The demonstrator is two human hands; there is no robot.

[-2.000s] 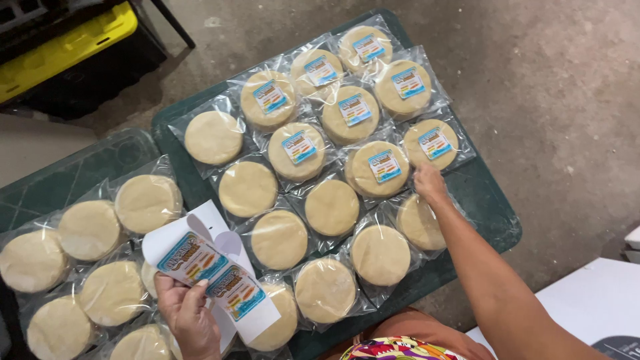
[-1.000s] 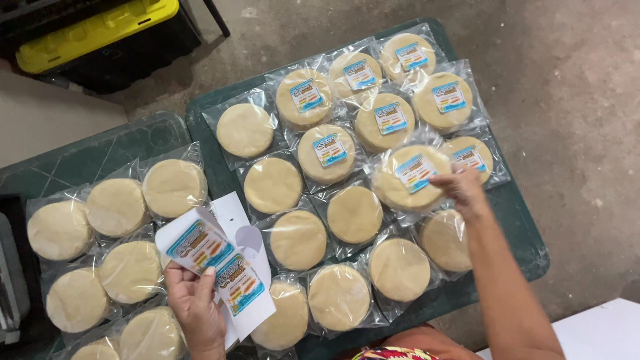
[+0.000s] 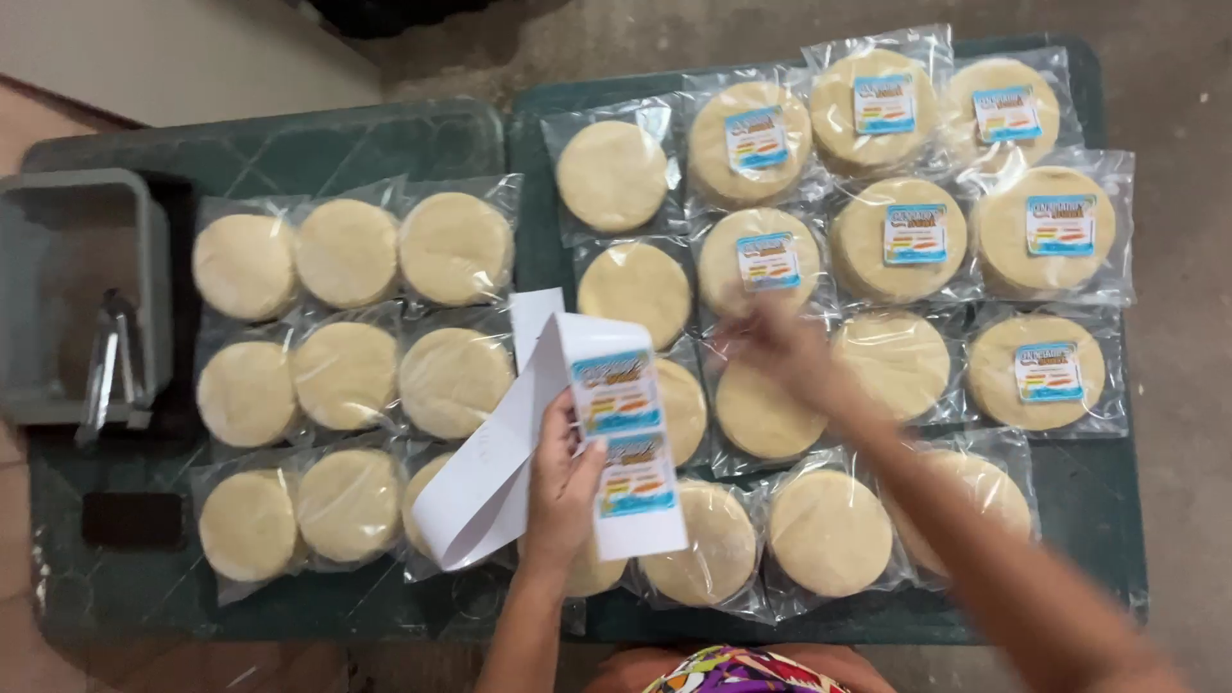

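Note:
My left hand [image 3: 568,481] grips a strip of printed labels [image 3: 635,534], its white backing looped to the left. Two blue-and-white labels face up on it. My right hand [image 3: 775,346], motion-blurred, is over the bagged discs to the right of the strip, between a labelled bag [image 3: 717,265] and an unlabelled one [image 3: 770,414]; its fingers are unclear. Round, flat, pale dough-like discs in clear plastic bags lie in rows. Several at the upper right bear labels, including one at the right end [image 3: 1049,414]; those at the left [image 3: 351,375] bear none.
Two dark green tables [image 3: 279,144] stand side by side. On the left one are a grey plastic bin [image 3: 154,289] with a metal-looking tool [image 3: 106,371] at its edge, and a dark flat rectangular object [image 3: 133,520]. Patterned cloth [image 3: 741,674] shows at the bottom edge.
My right hand has left the labelled bag it held one second ago and moved left over the rows. An unlabelled bag now shows in that bag's former place. The view has shifted left.

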